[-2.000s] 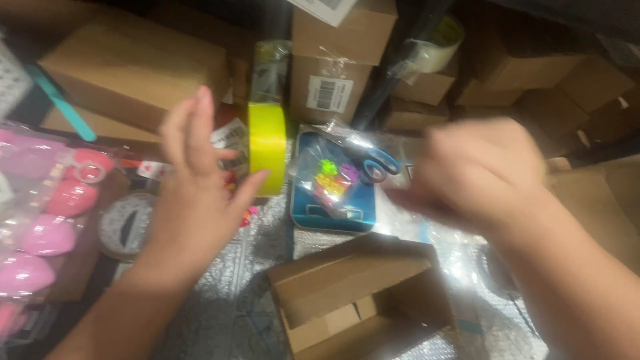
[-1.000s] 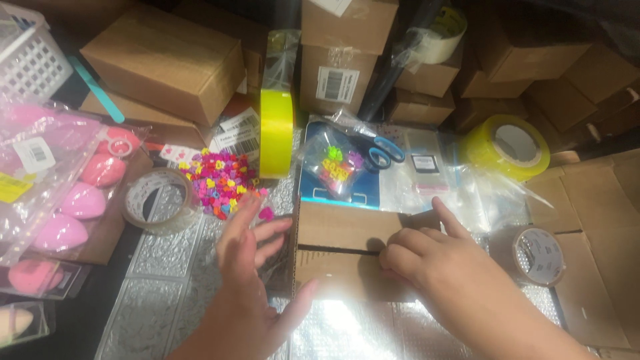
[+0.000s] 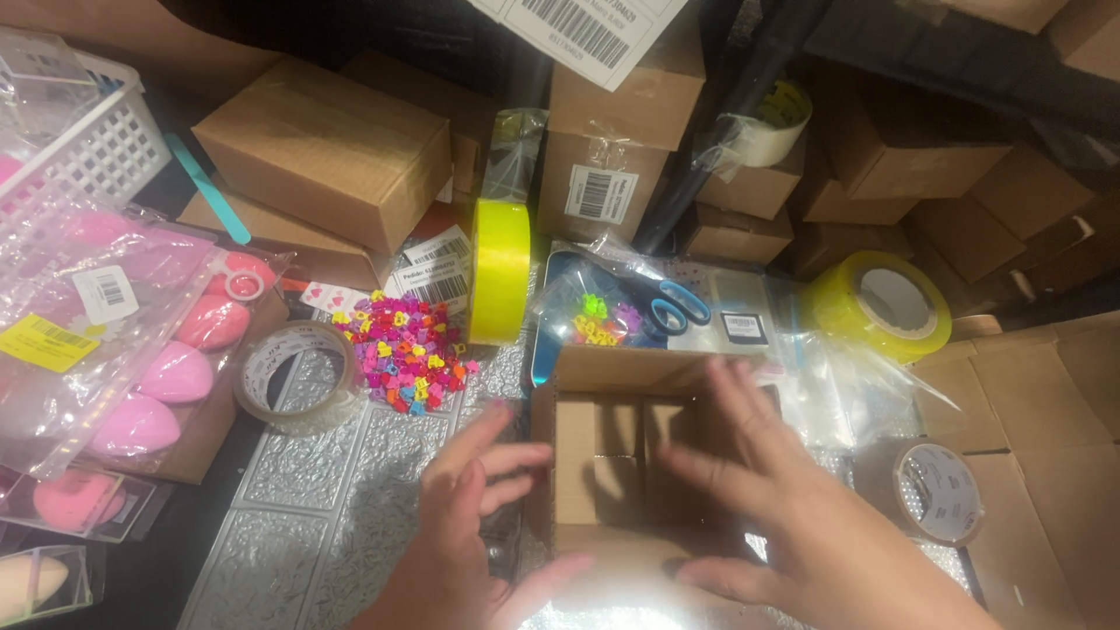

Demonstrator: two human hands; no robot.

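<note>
A small cardboard box (image 3: 630, 372) stands with its top open at the lower middle, its inside facing me. My left hand (image 3: 477, 516) is at the box's left side, fingers spread, fingertips close to the wall. Over the right side of the box is my right hand (image 3: 770, 499), its fingers spread and slightly blurred; whether they touch the cardboard I cannot tell. Behind the box lie a clear bag of colourful small pieces (image 3: 599, 319) and scissors with blue-and-black handles (image 3: 678, 306). A heap of small colourful pieces (image 3: 407, 354) lies to the left, beside a roll of clear tape (image 3: 297, 376).
A yellow tape roll (image 3: 500, 271) stands upright behind; another yellow roll (image 3: 879, 306) is at the right, above a brown tape roll (image 3: 932, 490). Packaged pink makeup sponges (image 3: 175, 372) and a white basket (image 3: 105, 131) line the left. Closed cardboard boxes (image 3: 324, 149) are stacked behind.
The box showed closed flaps on its upper side one second ago, under my right hand; now its open inside faces me. My hands have spread to either side of it.
</note>
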